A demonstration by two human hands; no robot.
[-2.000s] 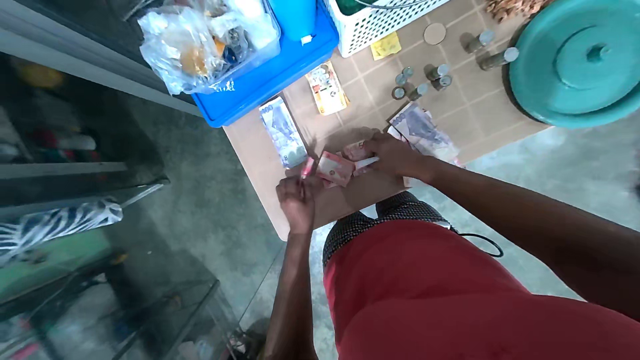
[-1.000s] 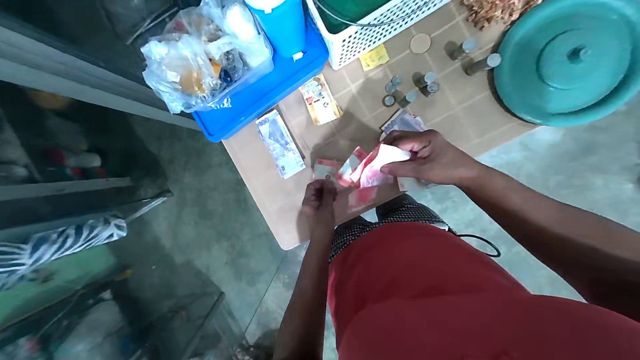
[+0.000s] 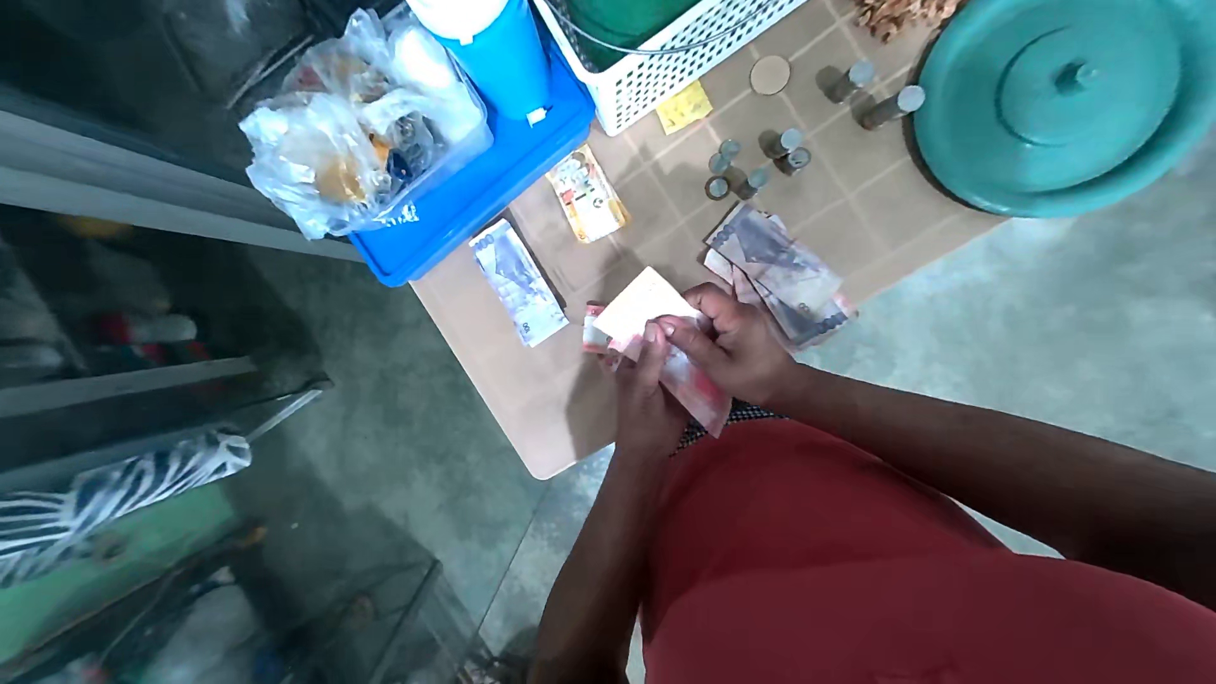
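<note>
Both of my hands meet over the near edge of the table, around a pinkish-red banknote (image 3: 698, 389). My left hand (image 3: 651, 399) pinches it from below, and my right hand (image 3: 736, 342) grips its upper side. A pale, bright-lit paper or note (image 3: 641, 304) stands out above my fingertips. Part of another red banknote (image 3: 595, 330) shows on the table beside my left hand. To the left lies a stack of bluish banknotes (image 3: 520, 282), with an orange-yellow banknote pile (image 3: 587, 195) above it. Purple-grey banknotes (image 3: 784, 271) lie loosely spread beyond my right hand.
Several coin stacks (image 3: 787, 152) stand near a yellow paper (image 3: 684, 107) and a round disc (image 3: 769, 75). Around them are a white perforated basket (image 3: 655, 90), a teal round lid (image 3: 1054, 104), and a blue lid or tray (image 3: 418, 242) bearing a plastic container with bags (image 3: 356, 142) and a blue tumbler (image 3: 503, 66).
My hands, apart two seconds ago with red notes between them on the table, have come together. The red note is now held between both hands, nearer my body.
</note>
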